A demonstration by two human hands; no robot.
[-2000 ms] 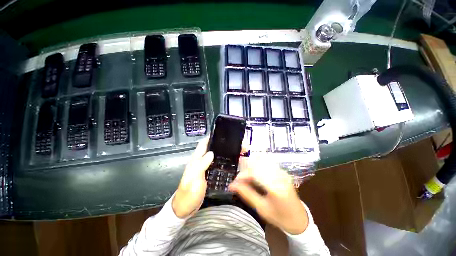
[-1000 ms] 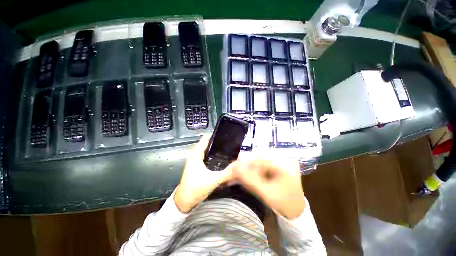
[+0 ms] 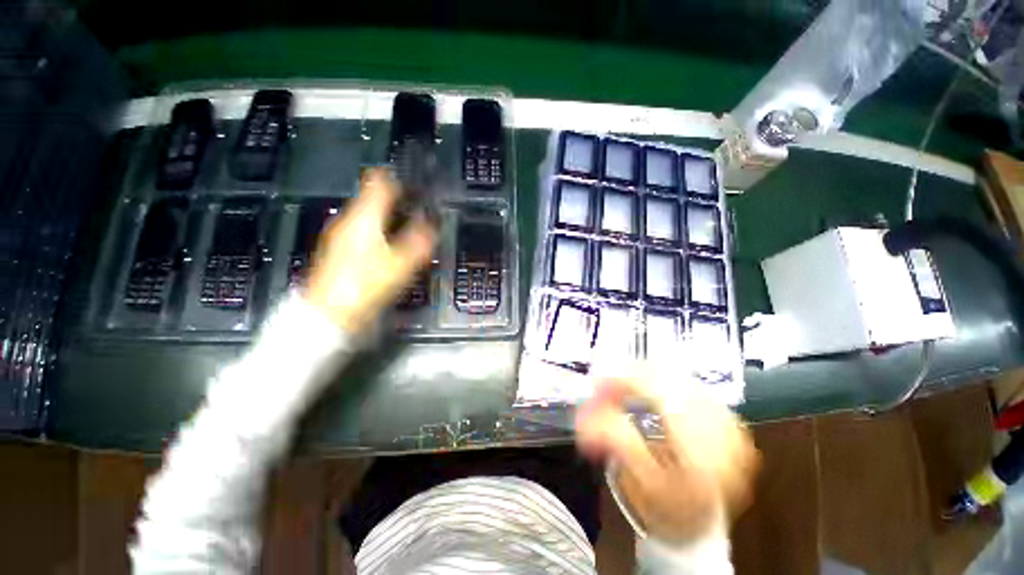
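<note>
My left hand (image 3: 365,258) is over the right half of the clear phone tray (image 3: 326,328), fingers closed around a dark, blurred keypad phone (image 3: 416,185). That phone overlaps the phones in the tray, so its exact edges and height are unclear. Other black keypad phones (image 3: 480,264) lie in two rows of pockets. My right hand (image 3: 668,455) is blurred at the near edge of the lens tray (image 3: 533,376). Its fingers are curled, and I cannot tell if they hold anything. Framed lenses (image 3: 615,264) sit in a grid; the near row is washed out by glare.
Right of the lens tray are a white box unit (image 3: 825,292) and a black hose (image 3: 966,242). Behind stands a bottle with a round metallic top (image 3: 775,127) by hanging clear plastic (image 3: 842,56). Stacked clear trays (image 3: 28,281) rise at far left. Brown cardboard (image 3: 853,483) lies below the bench edge.
My left hand has moved left and away from me, from in front of the lens tray to over the phone tray, with the phone. My right hand has separated from it and moved slightly right.
</note>
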